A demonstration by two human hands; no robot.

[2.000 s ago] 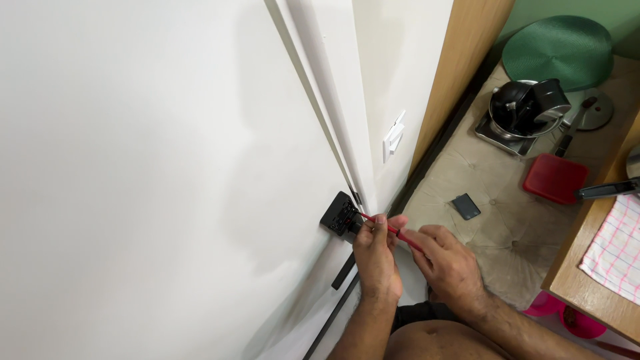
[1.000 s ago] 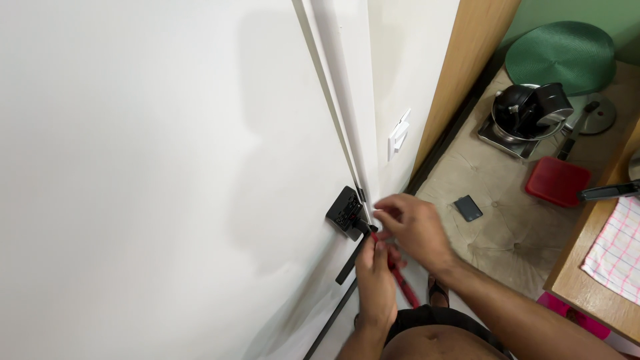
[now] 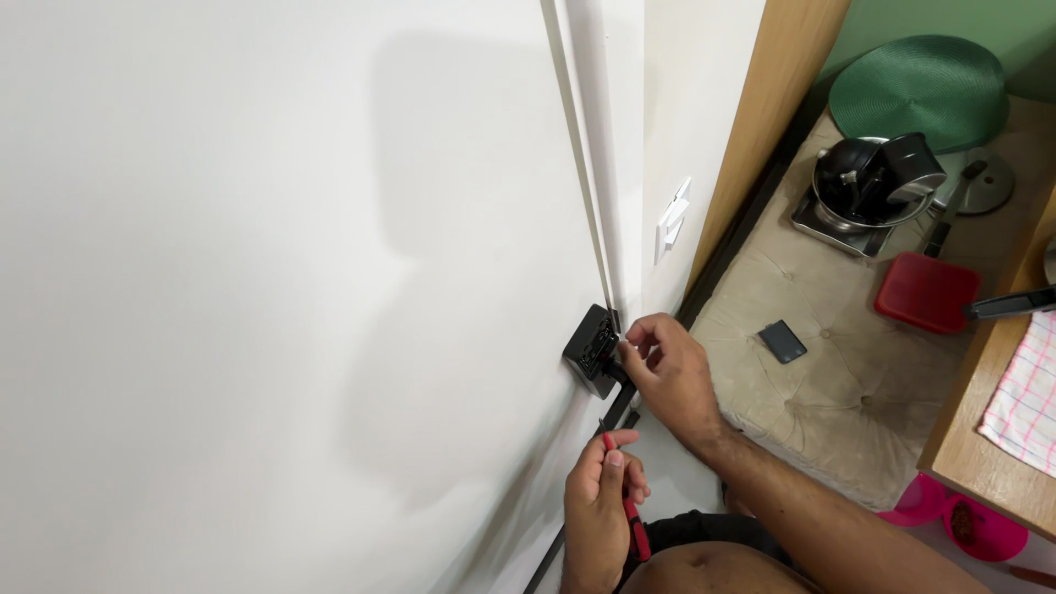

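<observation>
A black door lock unit (image 3: 591, 351) with its inner parts exposed is mounted near the edge of a white door (image 3: 272, 247), and a black lever handle (image 3: 620, 402) extends down from it. My right hand (image 3: 670, 375) is beside the lock at the door edge, thumb and index finger pinched together; whether something small is between them cannot be made out. Lower down, my left hand (image 3: 598, 503) holds a red and black screwdriver (image 3: 635, 528), its thin tip pointing up toward the handle.
A white wall switch (image 3: 673, 221) is on the wall right of the frame. A tufted beige cushion (image 3: 742, 379) holds a dark flat cover (image 3: 782, 341), a red container (image 3: 927, 292), pots (image 3: 874, 181) and a green round placemat (image 3: 920, 92). A wooden table (image 3: 982, 474) stands at right.
Two seconds ago my right hand was on the screwdriver's handle at the lock; the tool is now in my left hand alone. My left hand has moved down, away from the lock.
</observation>
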